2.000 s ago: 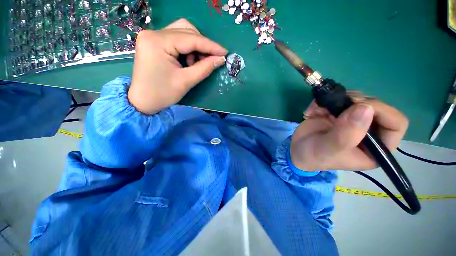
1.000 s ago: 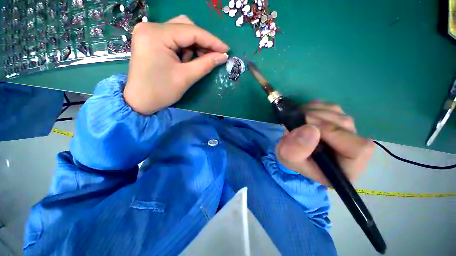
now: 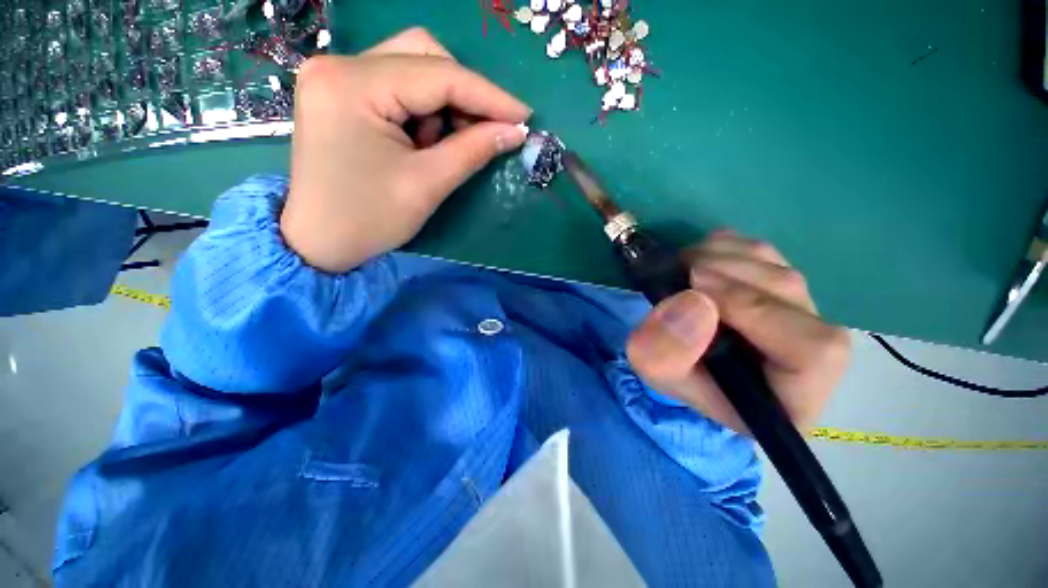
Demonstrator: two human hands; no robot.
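A small dark circuit board point(image 3: 548, 167) lies on a coin-sized pale round pad point(image 3: 532, 154) on the green mat. My left hand point(image 3: 397, 144) is at its left, thumb and index finger pinching a tiny whitish round part point(image 3: 523, 130) at the pad's upper left edge; the fingertips hide most of it. My right hand point(image 3: 741, 333) grips the black handle of the soldering iron point(image 3: 657, 267) from the right. The iron's thin tip is at the board's right edge; whether it touches cannot be told.
A loose pile of pale discs with dark-red leads point(image 3: 598, 40) lies beyond the pad. A clear blister tray point(image 3: 138, 80) with boards is at upper left. Tweezers point(image 3: 1014, 299) lie at the right edge, below a dark-framed holder point(image 3: 1034, 52). A black cord point(image 3: 954, 377) hangs past the mat's near edge.
The iron has swung left and down from beside the disc pile to the board's right edge, with my right hand moving left. My left hand has stayed nearly in place.
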